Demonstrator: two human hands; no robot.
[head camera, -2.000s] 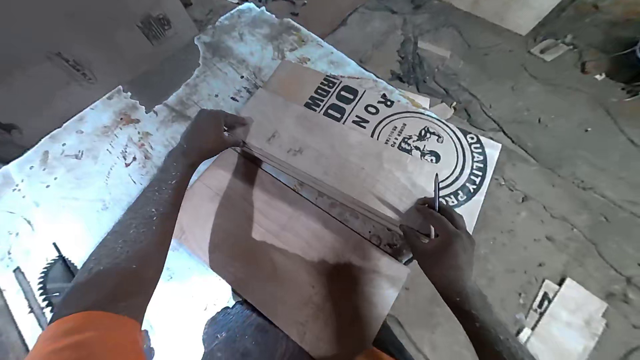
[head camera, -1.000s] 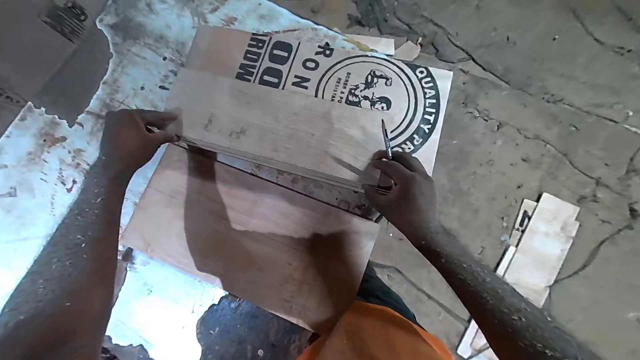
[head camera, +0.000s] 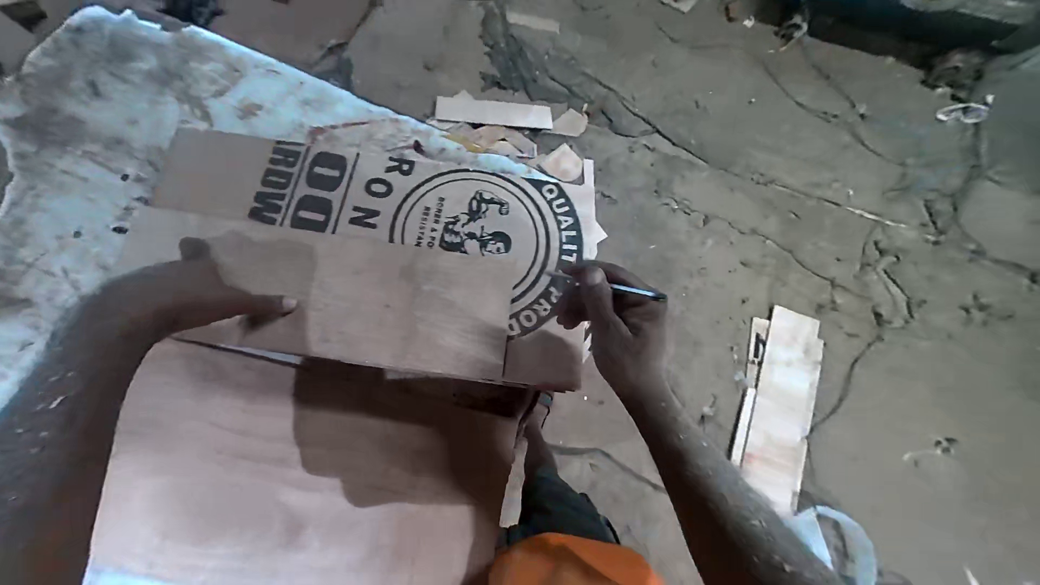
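A plain plywood strip (head camera: 406, 313) lies across a plywood sheet printed with dark lettering and a round emblem (head camera: 479, 211). My left hand (head camera: 211, 284) rests spread on the strip's left part, its thumb pointing right, pressing on the wood. Between the fingers of my right hand (head camera: 621, 317) is a slim pen or pencil (head camera: 638, 292), its tip end turned left toward the emblem, near the strip's right end. Whether the tip touches the wood cannot be told. Nearer my body is a larger plain plywood panel (head camera: 309, 487), with my shadow falling over it.
A stained, whitish work surface (head camera: 89, 122) lies under the boards. Wood offcuts (head camera: 496, 114) lie by its far edge. More plywood strips (head camera: 784, 406) lie on the cracked floor (head camera: 731, 244) at the right, near a pale curved object (head camera: 849, 540).
My left hand has gone from gripping the strip's left end to lying on top of it. My right hand has left the strip's near edge, and the pen now points left instead of up.
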